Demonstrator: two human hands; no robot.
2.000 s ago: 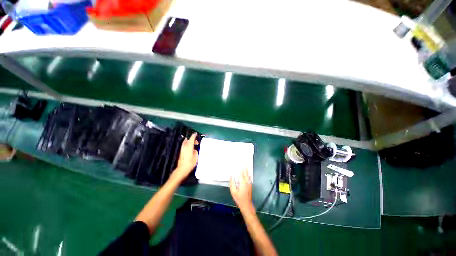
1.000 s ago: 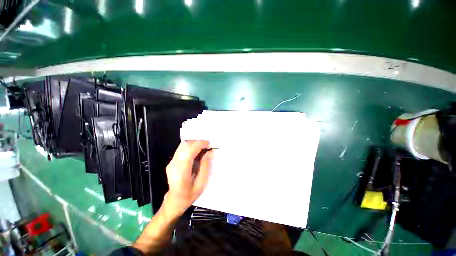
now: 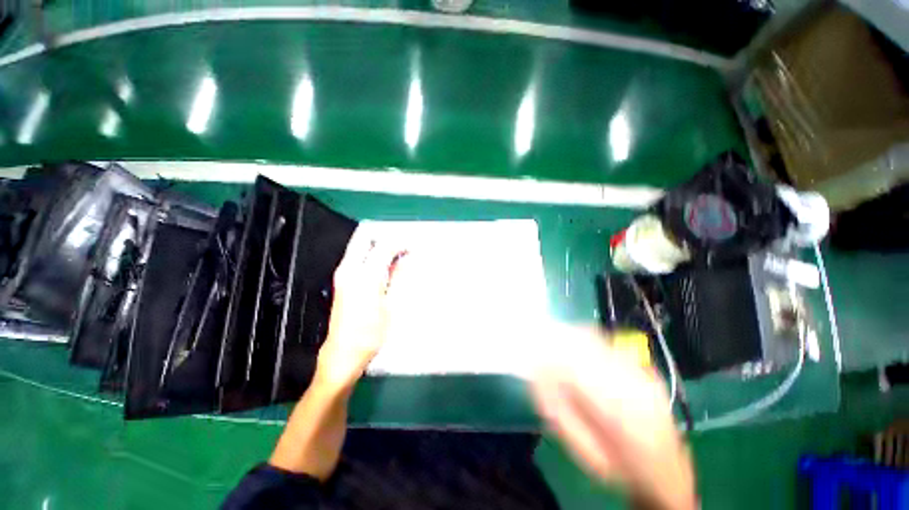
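Observation:
A stack of white paper sheets (image 3: 463, 309) lies on the green bench. My left hand (image 3: 361, 304) is over its left edge, with fingers curled and a small dark and reddish strand (image 3: 398, 261) at the fingertips, seemingly a thin wire. My right hand (image 3: 603, 408) is strongly blurred, to the right of the paper's lower right corner and just below the yellow sponge (image 3: 632, 348) in the black iron stand. Whether it holds anything cannot be seen. Black panels (image 3: 164, 329) lean in a row left of the paper, the nearest one touching or close to its left edge.
A black box (image 3: 713, 317) with a metal feeder mechanism stands at the right, its pale tube looping along the front. Behind are a black fan (image 3: 710, 214), a cream bottle (image 3: 650, 247) and a white spool (image 3: 809, 214). The green conveyor (image 3: 399, 110) runs behind the bench.
My right hand, hidden a second ago, has come in at the lower right beside the stand. My left hand stays at the paper's left side. The view has shifted and shows more on the right.

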